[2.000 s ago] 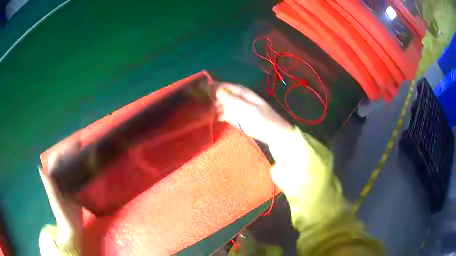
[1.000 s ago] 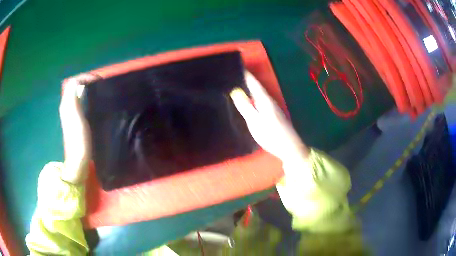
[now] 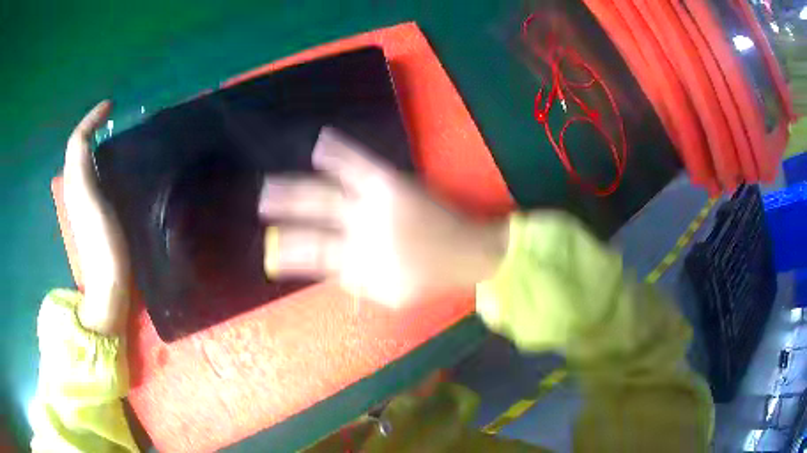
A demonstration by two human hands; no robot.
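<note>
The tablet (image 3: 212, 177) lies on the red-orange foam pad (image 3: 257, 372), its black screen dark with faint reflections. My left hand (image 3: 96, 212) is at the tablet's left edge, fingers pointing up along it; its grip is hard to tell. My right hand (image 3: 363, 221) is blurred and spread over the right part of the screen, holding nothing. A small yellow cover shows on one of its fingertips. Whether the right hand touches the glass cannot be told.
A coiled red cable (image 3: 588, 119) lies on the green surface (image 3: 478, 66) at the right. Stacked foam pads (image 3: 672, 88) lean beyond it. A black crate (image 3: 730, 283), a blue bin (image 3: 787, 221) and a yellow floor line (image 3: 681, 243) are past the table's right edge.
The tablet was tilted and blurred, then came down flat on the pad. My right hand has left the tablet's right edge and moved left over the screen with fingers spread. My left hand stays at the left edge.
</note>
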